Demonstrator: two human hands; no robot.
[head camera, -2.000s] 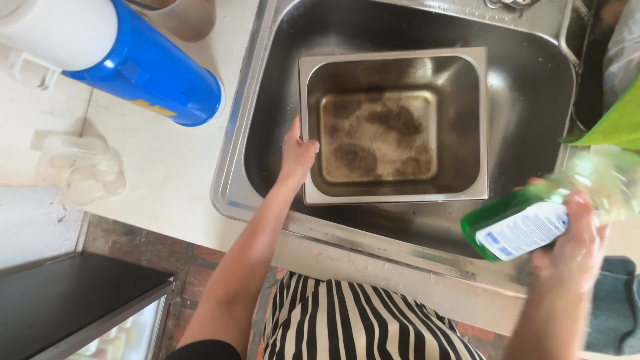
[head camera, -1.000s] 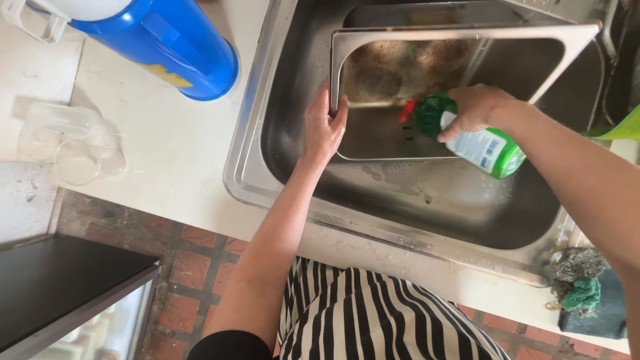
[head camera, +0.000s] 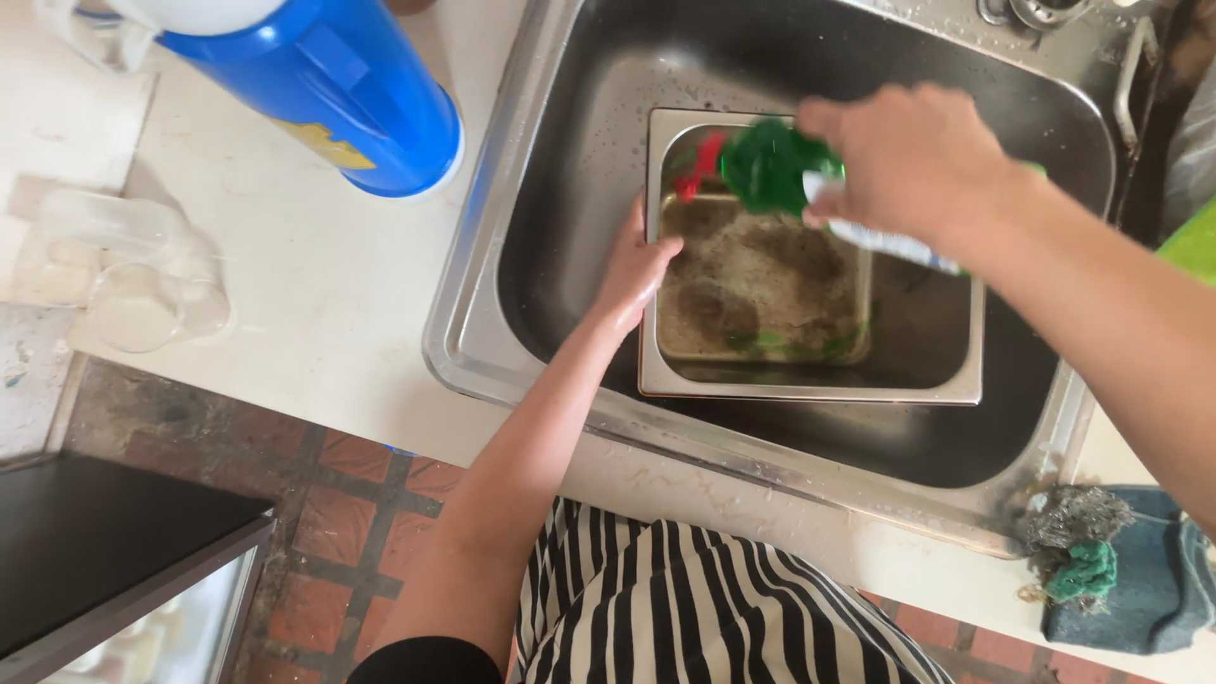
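Note:
My left hand (head camera: 641, 271) grips the left rim of a rectangular stainless steel pan (head camera: 817, 390) that sits inside the metal sink (head camera: 589, 171). Brown stains cover the pan's bottom, and streaks of green liquid show near its lower wall. Above the pan, my right hand (head camera: 902, 161) holds a green dish soap bottle (head camera: 774, 171), tilted with its red cap toward the pan's upper left corner. Part of the bottle is hidden behind that hand.
A blue thermos jug (head camera: 351, 104) and clear plastic containers (head camera: 133, 266) stand on the counter at left. Steel wool (head camera: 1078, 518), a green scrubber (head camera: 1083, 570) and a dark tray (head camera: 1130, 598) lie at lower right. The faucet base (head camera: 1040, 11) is at top right.
My right hand has brought the bottle from the right side to over the pan. The pan, tilted a second ago, is now flatter, and green liquid shows in it.

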